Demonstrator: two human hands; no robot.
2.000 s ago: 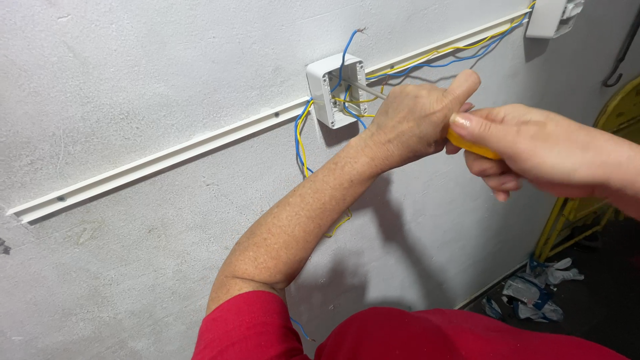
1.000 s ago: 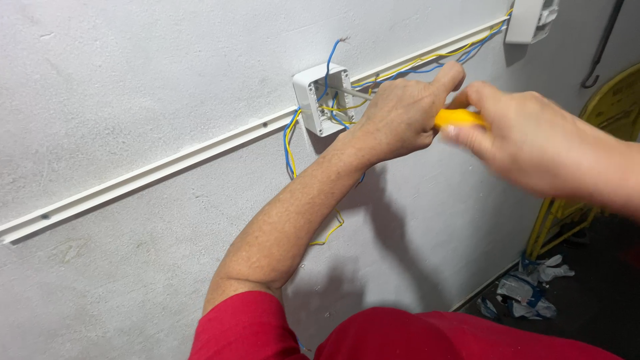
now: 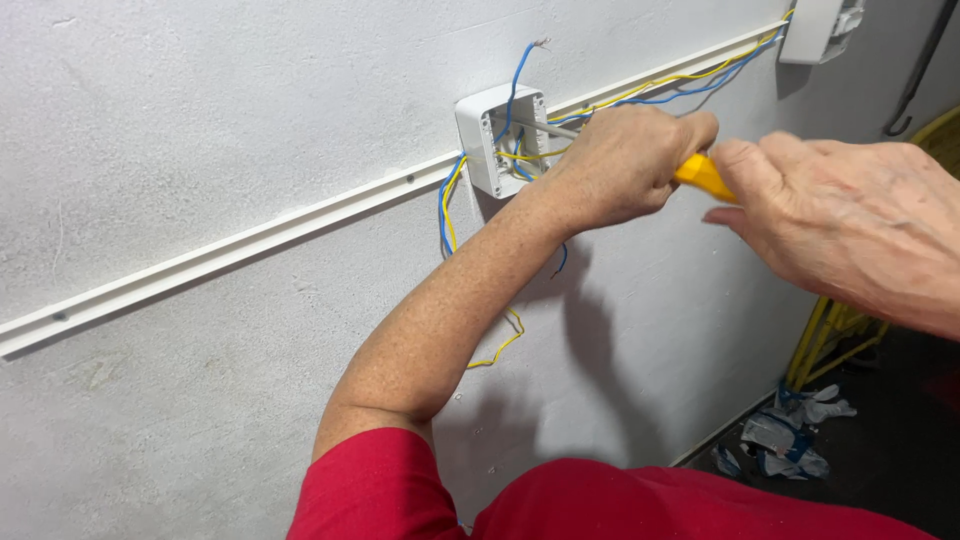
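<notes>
A screwdriver with a yellow handle [image 3: 705, 178] has its metal shaft [image 3: 544, 127] reaching into a white plastic surface-mount electrical box [image 3: 480, 142] on the wall. My right hand [image 3: 832, 202] grips the end of the handle. Around the shaft, just in front of the handle, my left hand [image 3: 637, 165] is closed; its fingertips are hidden. A blue wire [image 3: 516, 82] with a bare copper end rises from the box, while a yellow wire [image 3: 536, 157] and more blue wire cross its opening. The screwdriver's tip lies inside the box, too small to tell on what.
White open trunking [image 3: 225, 251] is screwed to the wall left of the box, and another length [image 3: 660, 75] with wires leads right to a second white box [image 3: 814, 34]. Yellow wire loops below my left forearm. A yellow metal frame [image 3: 825, 337] and crumpled packaging [image 3: 780, 439] are at lower right.
My right hand has shifted its hold and turned on the yellow handle, with its back now more toward the camera. My left hand stays around the shaft near the box.
</notes>
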